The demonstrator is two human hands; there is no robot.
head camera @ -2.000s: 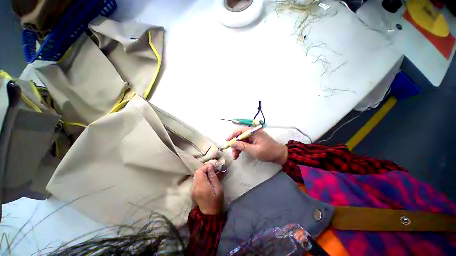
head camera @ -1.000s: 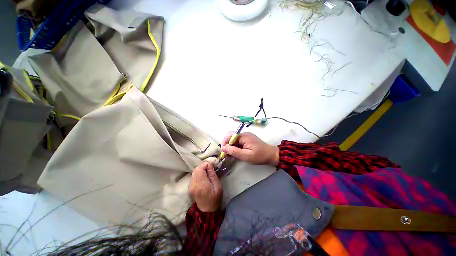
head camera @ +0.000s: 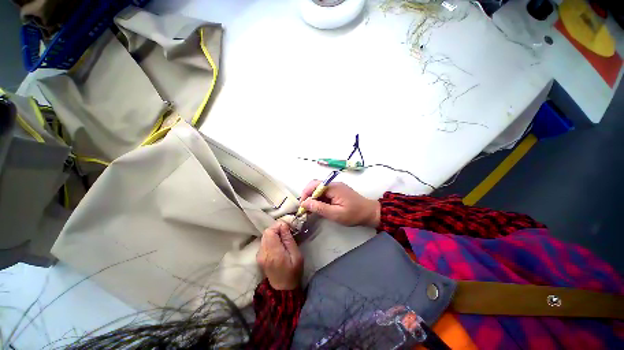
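A large beige fabric bag [head camera: 157,212] lies across the table's near left and reaches to my apron. My left hand [head camera: 280,256] pinches a bunched edge of it between thumb and fingers. My right hand [head camera: 345,205] holds a pen-sized, pale yellow-handled tool [head camera: 317,194], tilted, with its lower end at the bunched fabric beside my left fingertips. The tool's tip is too small to make out. A green-handled tool [head camera: 335,164] with a thin metal shaft and a dark cord loop lies on the table just beyond my right hand.
Beige bags with yellow edges [head camera: 116,102] are heaped at the left. A blue basket [head camera: 58,44] stands at the far left. A white tape roll [head camera: 333,10] and tangled thread ends [head camera: 438,75] lie on the white table [head camera: 287,89]. A blue and yellow object [head camera: 503,167] is beyond the right edge.
The yellow-handled tool is steeper than two seconds ago, and its lower end has moved down to the bunched fabric by my left fingers. The view has shifted slightly. Both hands keep their holds.
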